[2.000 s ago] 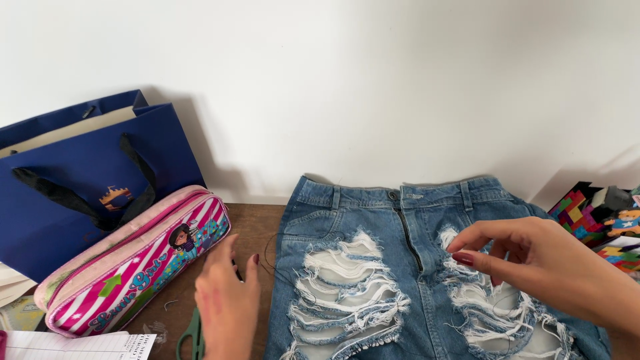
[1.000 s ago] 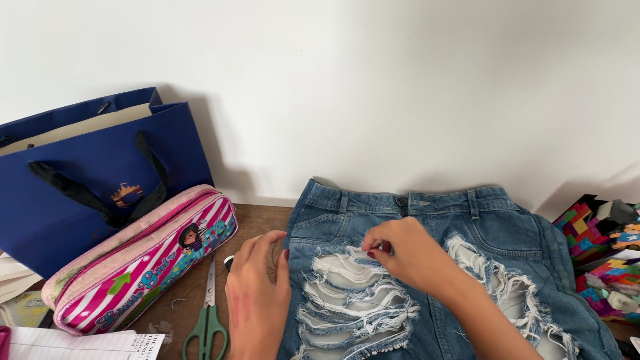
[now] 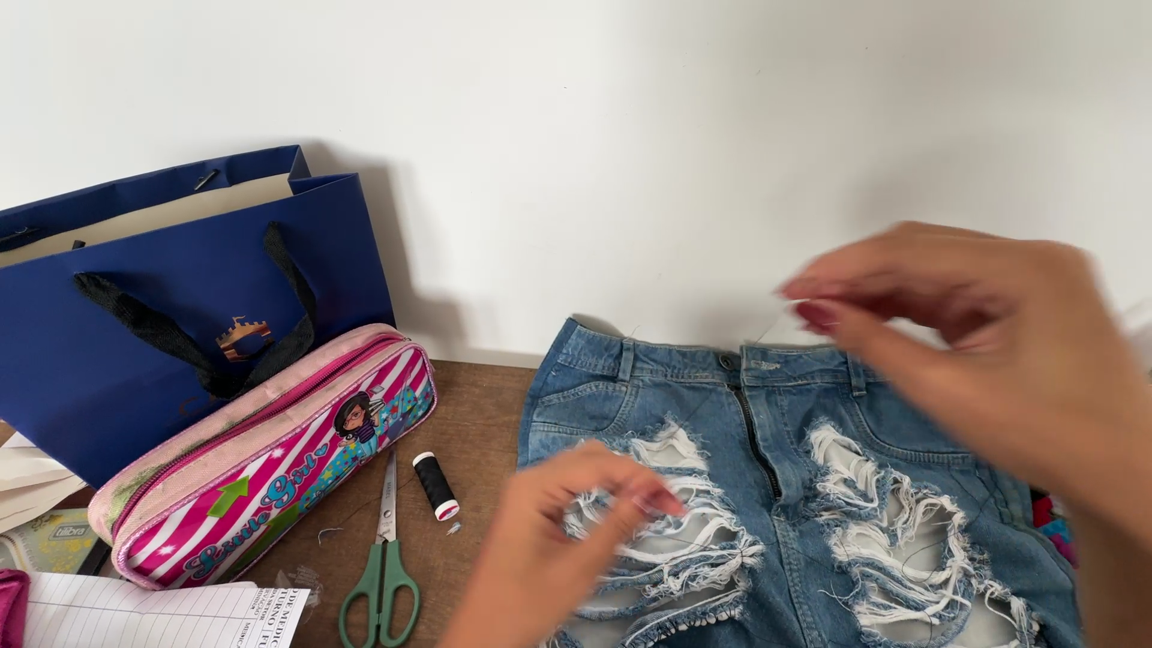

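Ripped blue denim shorts or trousers [image 3: 783, 540] lie on the wooden table, waistband toward the wall. My right hand [image 3: 972, 333] is raised above the waistband's right side, thumb and index finger pinched together; a fine thread seems to run from them, and a needle cannot be made out. Over the left ripped patch, my left hand [image 3: 576, 540] is blurred, its thumb and index finger close together; whether it holds anything is unclear. Left of the denim lie a spool of black thread [image 3: 436, 486] and scissors with green handles [image 3: 381, 585], which neither hand touches.
A pink striped pencil case [image 3: 279, 468] lies before a blue paper bag [image 3: 180, 306] on the left. Lined paper [image 3: 153, 612] sits at the front left corner. Colourful items [image 3: 1053, 526] show partly beyond the denim's right edge. A white wall stands behind.
My right hand has risen from the left ripped patch toward the upper right. My left hand has moved from the denim's left edge onto that patch. The thread spool now shows fully.
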